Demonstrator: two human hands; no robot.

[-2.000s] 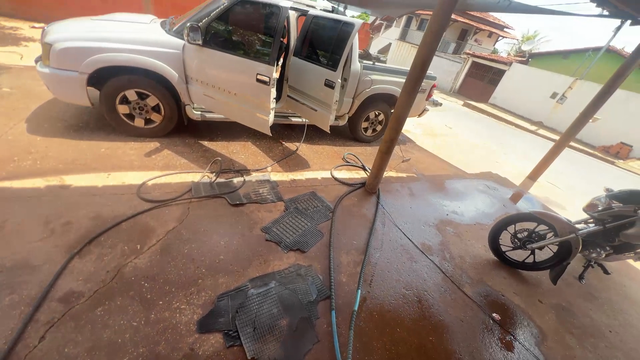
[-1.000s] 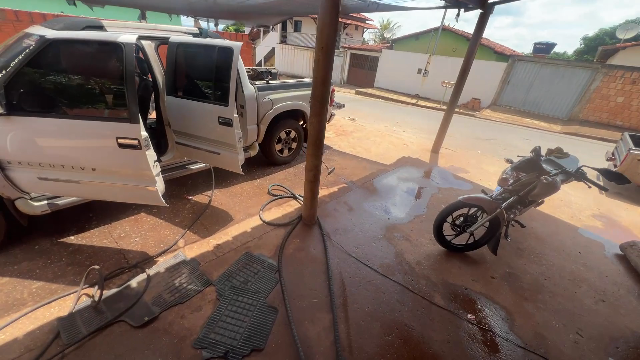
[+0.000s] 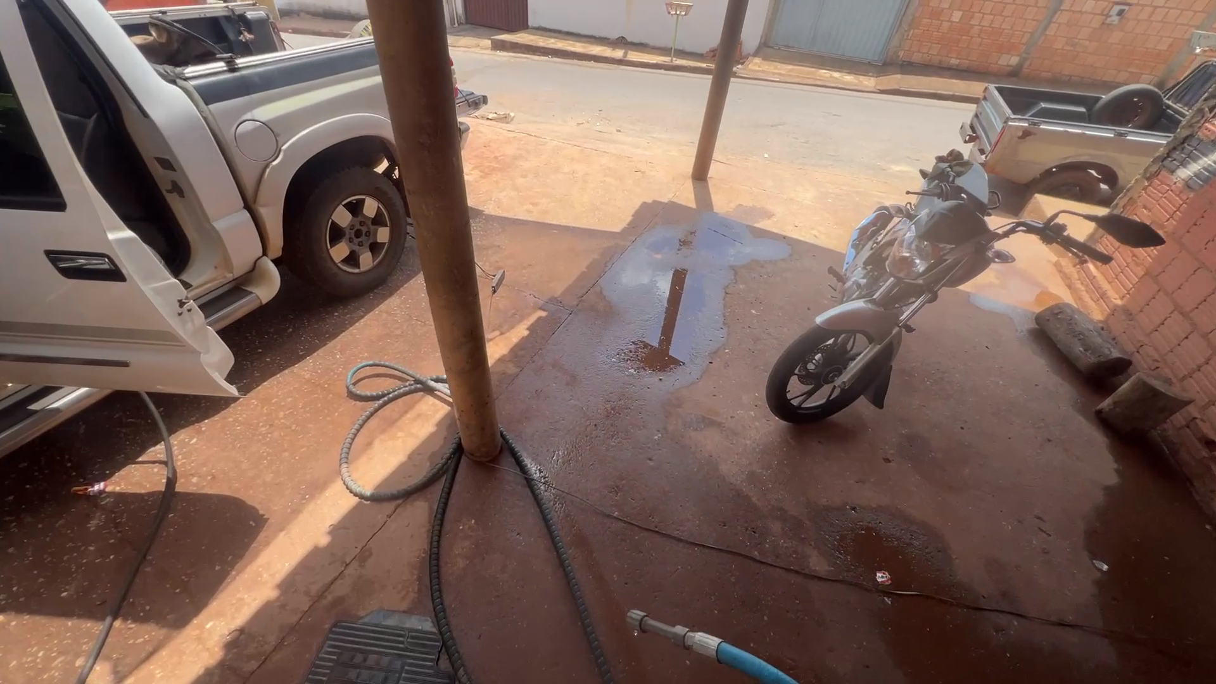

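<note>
Neither my left hand nor my right hand shows, so what they hold is hidden. A blue hose with a metal nozzle enters from the bottom edge, right of centre; whatever supports it is out of view. A black ribbed car mat lies on the floor at the bottom. A spiral-wrapped hose loops around the foot of the near post. On the left is the white pickup truck with a door standing open.
The near post rises left of centre, with a second post farther back. A motorcycle stands on the right, near logs by a brick wall. A puddle and a thin cable cross the floor area between.
The view has swung right and closer to the post and motorcycle. The blue hose's nozzle has come into view at the bottom; the earlier frames do not show it there.
</note>
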